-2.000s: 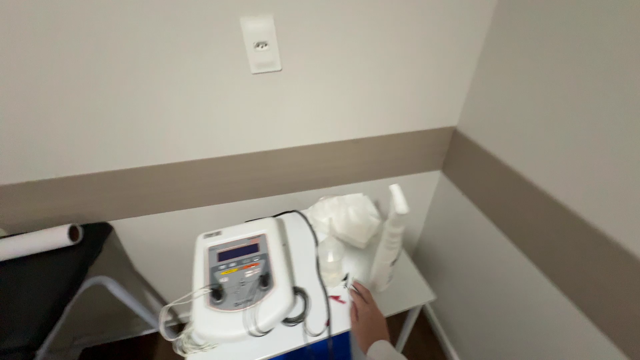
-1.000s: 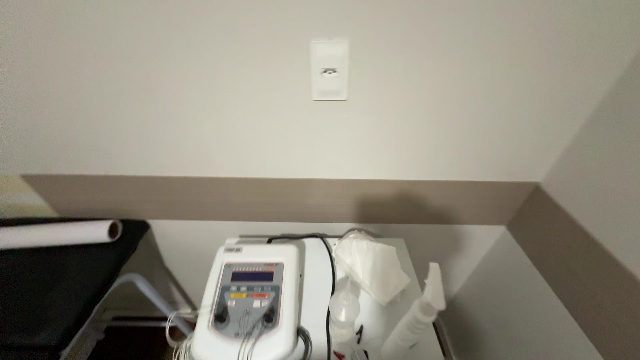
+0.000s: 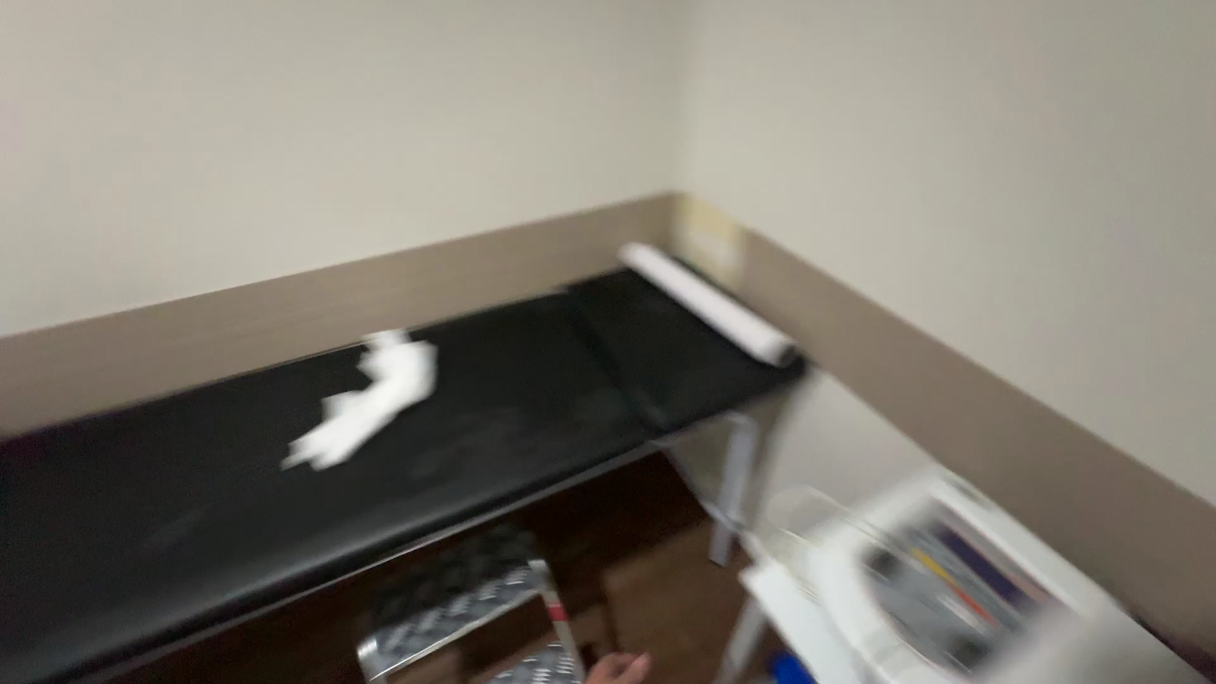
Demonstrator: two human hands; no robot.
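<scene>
At the bottom edge, just right of the metal step stool [image 3: 456,608], a small part of my left hand [image 3: 617,668] shows; most of it is cut off and the view is blurred, so its finger posture is unclear. My right hand is out of view. A crumpled white paper or cloth [image 3: 366,404] lies on the black padded examination table [image 3: 513,418]. Across the far end of that table rests a white paper roll [image 3: 712,304]. A white electrotherapy device [image 3: 959,579] with a display, buttons and pale cables stands at the lower right.
The device's white stand [image 3: 793,603] is at the lower right, with a blue object [image 3: 788,668] beneath it. The examination table's pale metal leg [image 3: 736,475] stands between it and the stand. Walls with a brown band [image 3: 475,266] meet at the corner behind.
The view has swung left, bringing the examination table and step stool into sight. The hand by the spray bottle two seconds ago is out of sight one second ago; a hand now shows near the stool.
</scene>
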